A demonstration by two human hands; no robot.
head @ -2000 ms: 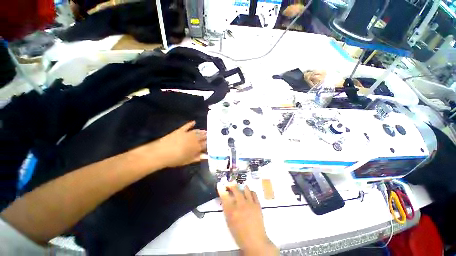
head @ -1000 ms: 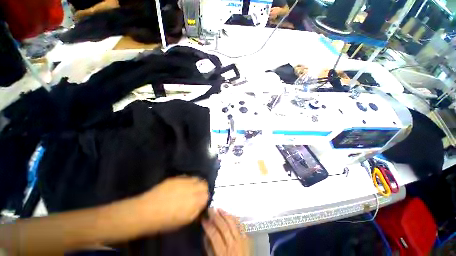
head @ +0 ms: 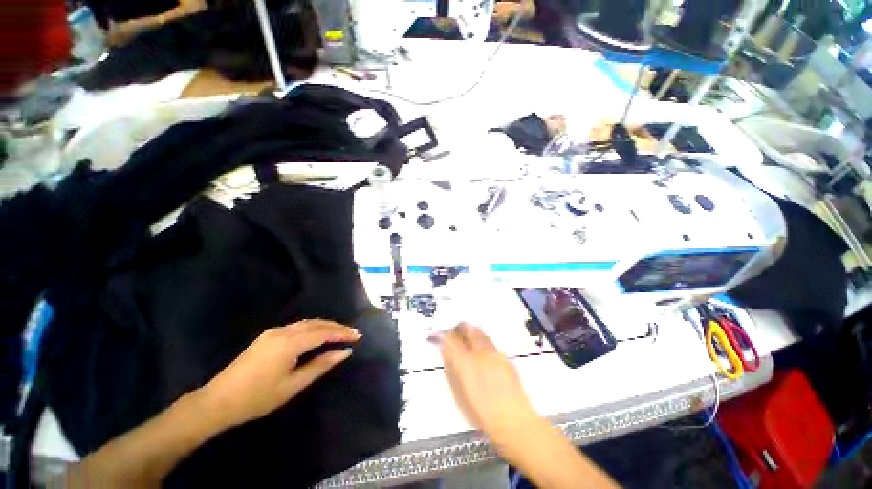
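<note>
A black garment panel (head: 220, 277) lies spread on the table left of the needle, its right edge beside the presser foot (head: 400, 302). My left hand (head: 287, 368) rests on the panel, thumb and fingers apart, gripping nothing that I can see. My right hand (head: 478, 368) is on the white machine bed just right of the panel's edge, fingers bent and bunched, tips near the needle area; whether it holds something small is not clear. The white sewing machine (head: 564, 224) has a blue stripe.
A smartphone (head: 569, 325) lies on the bed right of my right hand. Yellow and red scissors (head: 724, 348) lie at the right table end. A heap of black pieces (head: 220, 138) lies behind the panel. A tape ruler (head: 593, 417) lines the front edge. A red stool (head: 784, 430) stands at lower right.
My hands have moved up from the table's front edge and apart. My left hand has opened on the panel. My right hand has left the fabric edge for the machine bed.
</note>
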